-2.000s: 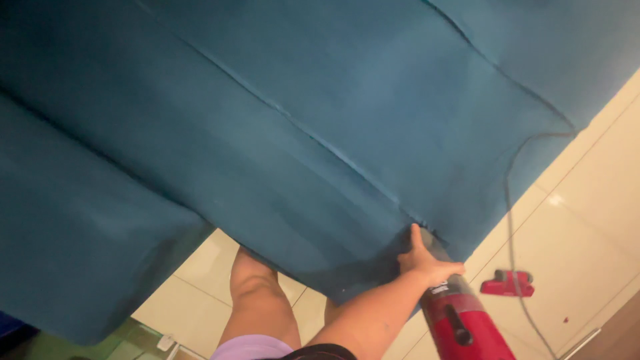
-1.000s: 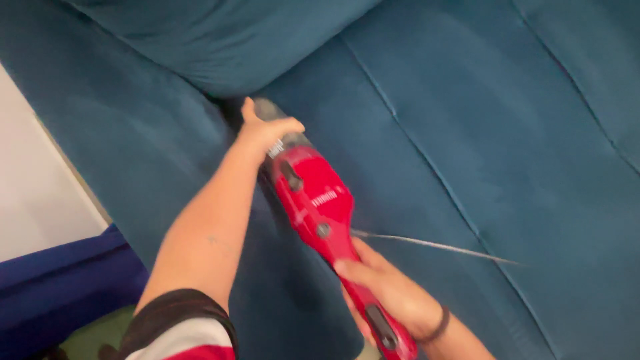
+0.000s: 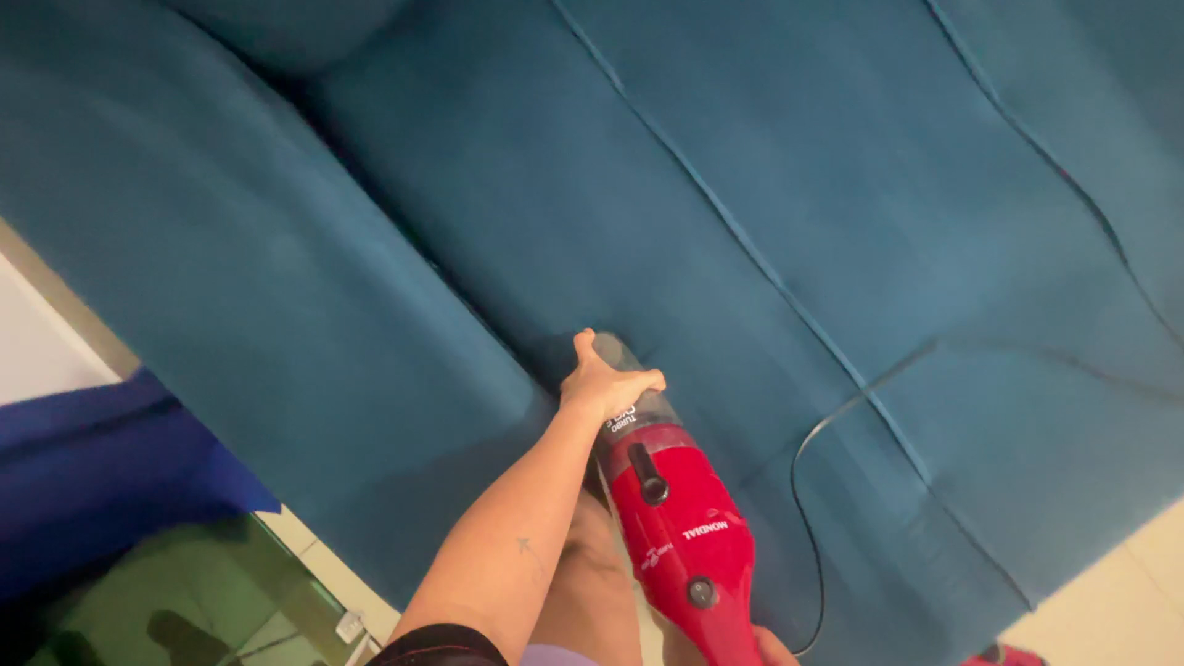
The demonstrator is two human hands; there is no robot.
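Note:
A red Mondial handheld vacuum cleaner (image 3: 689, 527) with a clear front lies tilted over the seat of a blue upholstered sofa (image 3: 740, 351). My left hand (image 3: 606, 381) grips its clear nozzle end, close to the gap between the seat and the sofa's armrest (image 3: 277, 305). At the bottom edge, only a bit of my right hand (image 3: 772, 647) shows beside the handle; the rest of it is out of view. The thin power cord (image 3: 814, 536) loops from the handle side across the seat to the right.
A dark blue cloth (image 3: 111, 462) hangs beside the armrest, above a green glass surface (image 3: 203, 592). Part of a red object (image 3: 1004, 656) lies on the light tiled floor (image 3: 1119, 592) at lower right. A blue cushion (image 3: 296, 28) rests at the top left.
My left hand and the vacuum have moved away from the cushion corner, along the gap toward the sofa's front edge. The view has shifted, bringing the floor back in sight.

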